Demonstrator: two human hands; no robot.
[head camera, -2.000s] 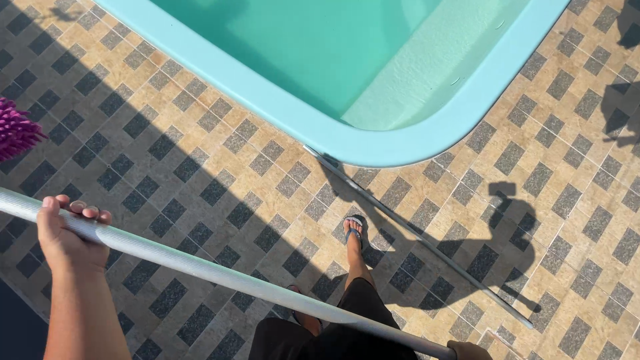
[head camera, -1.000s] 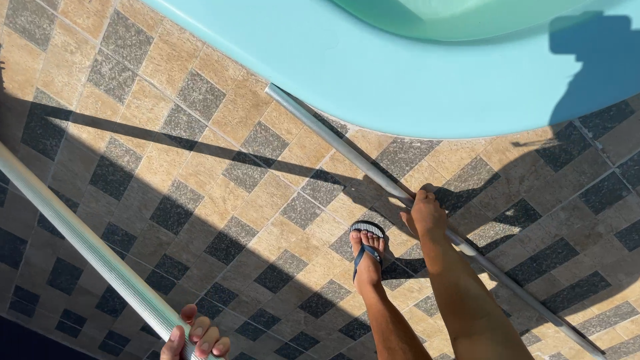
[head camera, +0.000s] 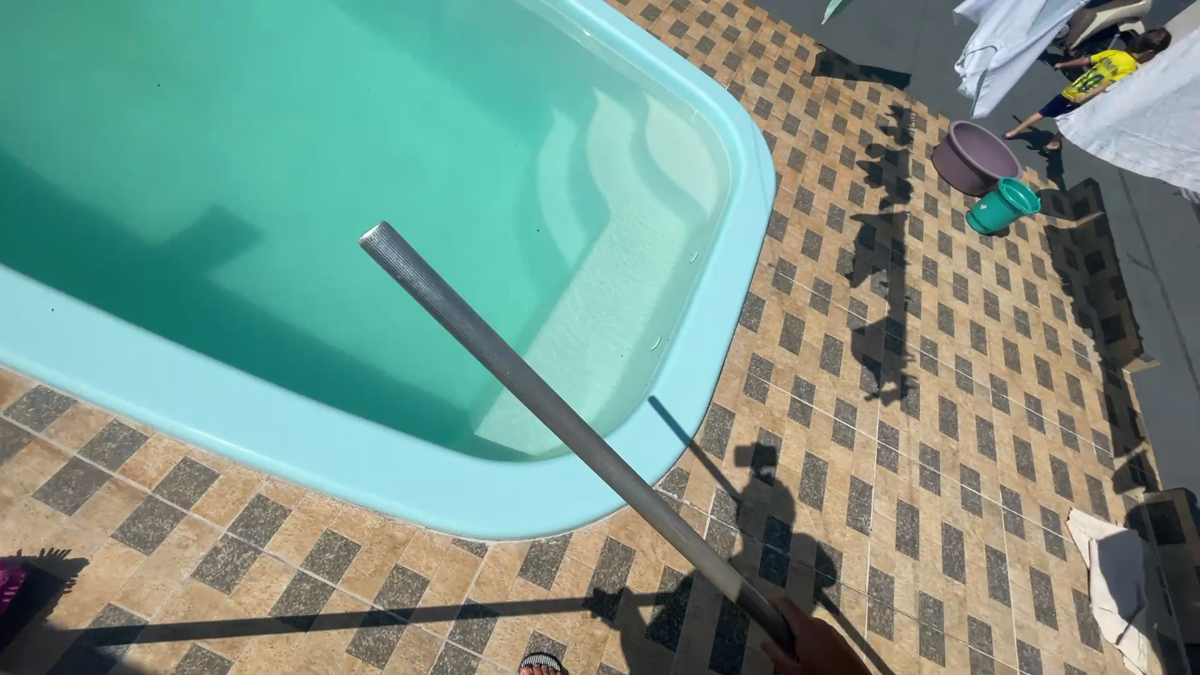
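My right hand (head camera: 811, 642), at the bottom edge right of centre, is closed around the lower visible part of a grey metal pole (head camera: 534, 384). The pole slants up and left over the pool's rim, and its open tubular end hangs above the green water. A darker section of the pole begins just above my fingers. My left hand is out of the frame. Below the pole lies the light blue rim (head camera: 450, 487) of a swimming pool (head camera: 375, 169), with curved steps inside its right corner. The toes of my sandalled foot (head camera: 541, 664) show at the bottom edge.
Tan and grey tiles (head camera: 853, 469) surround the pool. At the upper right stand a purple tub (head camera: 975, 157) and a green bucket (head camera: 1003, 206). A person (head camera: 1102, 75) is beside hanging white cloths (head camera: 1139, 122). A pale cloth (head camera: 1111, 581) lies at the lower right.
My right hand, at the grey pole on the tiles a second ago, now holds a pole raised over the pool. My left hand and the pole in it have left the frame. The view has swung widely.
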